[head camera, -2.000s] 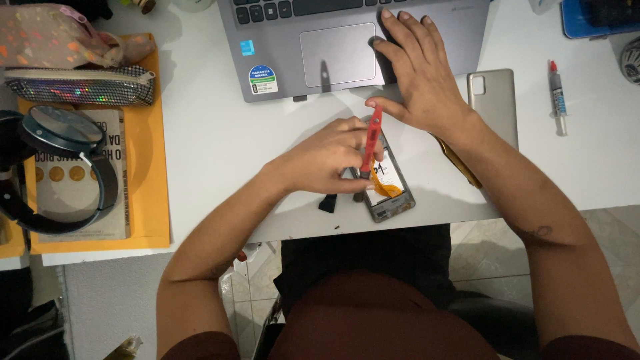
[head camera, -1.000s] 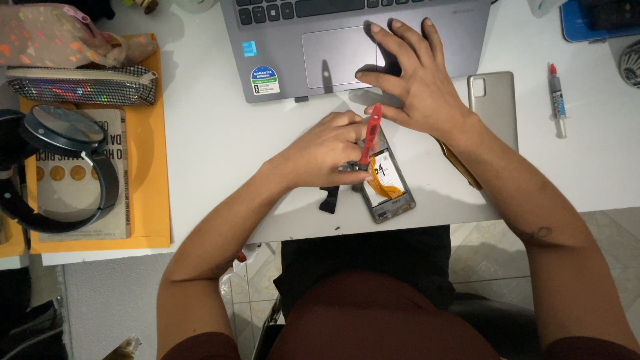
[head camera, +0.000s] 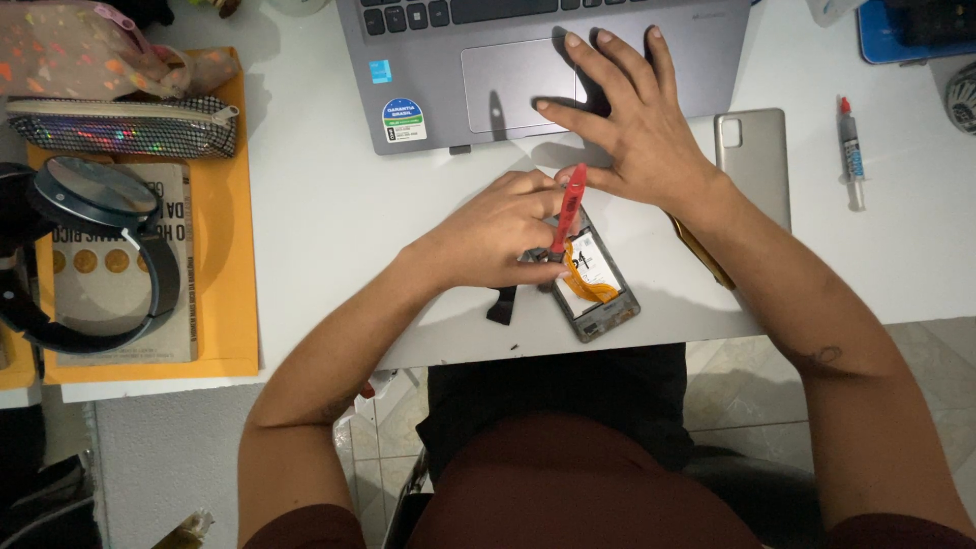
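Note:
My left hand rests at the left edge of an opened smartphone and grips a red-handled tool, which stands up between thumb and fingers; its lower end is hidden. A white battery with handwriting and an orange flex cable show in the phone. My right hand is spread over the laptop's touchpad and front edge, its thumb close to the top of the red handle; whether they touch is unclear. A small black strip lies left of the phone.
The laptop stands beyond the phone. A phone back cover and a syringe lie to the right, with a gold-edged item under my right forearm. Headphones, a book and a pencil case sit at left on yellow envelopes.
My right hand's fingers have shifted left over the laptop and spread apart since the earliest frame. My left hand stays at the phone with the red-handled tool.

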